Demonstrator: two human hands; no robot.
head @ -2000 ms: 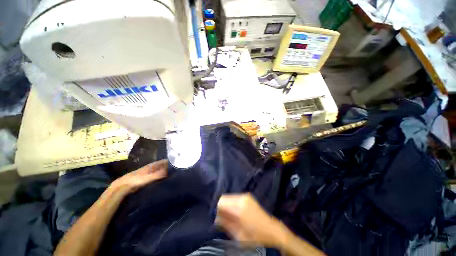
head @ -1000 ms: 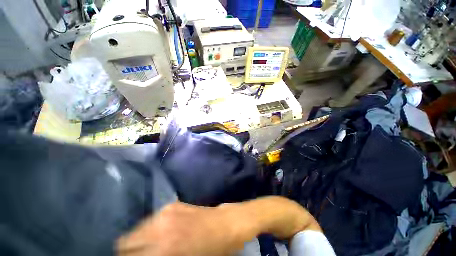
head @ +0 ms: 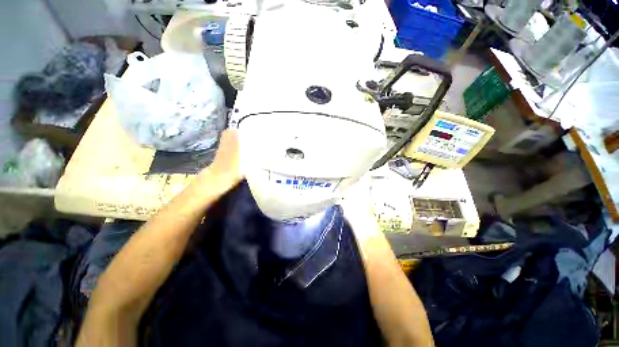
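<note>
A dark navy denim garment (head: 271, 291) with pale stitch lines lies across my lap and runs up under the cream-white sewing machine head (head: 312, 142). The lamp glow (head: 298, 237) shows on the cloth just below the head. My left hand (head: 229, 152) is at the left side of the head, its fingers hidden behind it. My right hand (head: 356, 207) is at the right side of the head, washed out by bright light, its fingers also hidden. The needle is hidden behind the head.
A clear plastic bag of whitish pieces (head: 170, 108) sits on the left tabletop beside the handwheel (head: 237, 51). The control panel (head: 451, 141) and a compartment tray (head: 438, 210) are at right. Dark garments (head: 502, 298) are heaped at right; more cloth (head: 34, 271) lies at left.
The view has moved closer over the machine head. The garment, lifted in a blurred sweep across the left a second ago, now lies under the head. Both arms now reach forward along it.
</note>
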